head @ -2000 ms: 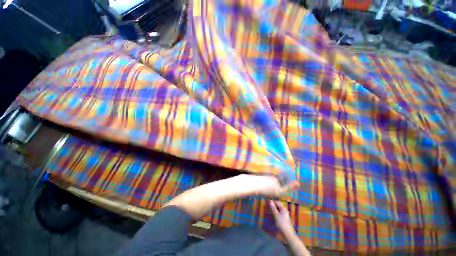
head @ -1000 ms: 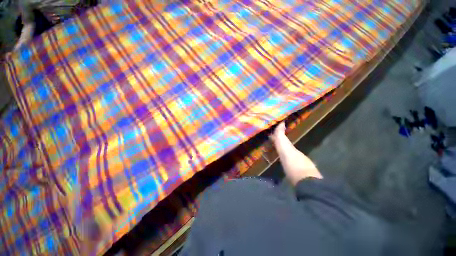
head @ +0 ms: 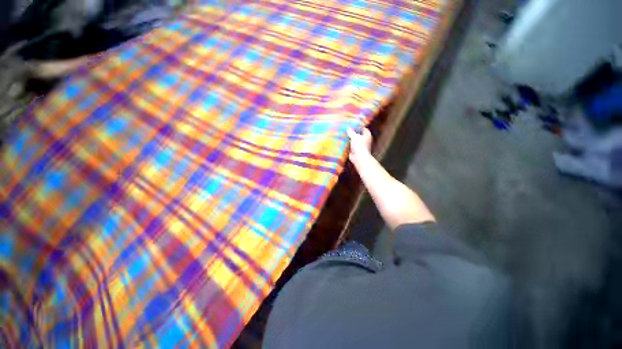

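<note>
The plaid fabric (head: pixel 204 163), in orange, yellow, blue and purple checks, covers most of the table and runs from lower left to the top. My right hand (head: pixel 361 142) holds the near edge of the fabric at the table's side, lifting it slightly over a dark gap. My left hand is not in view. The fabric lies rippled at the lower left.
The tan-brown table edge (head: pixel 409 95) runs along the right of the cloth. Dark and blue scraps (head: pixel 524 102) lie on the grey floor (head: pixel 470 177). A pale bulky object stands at the upper right. Another person's blurred arm (head: pixel 61 67) shows at the far left.
The view has turned right along the table. My left hand, holding fabric two seconds ago, is out of the picture. My right hand now grips the cloth edge farther up the picture.
</note>
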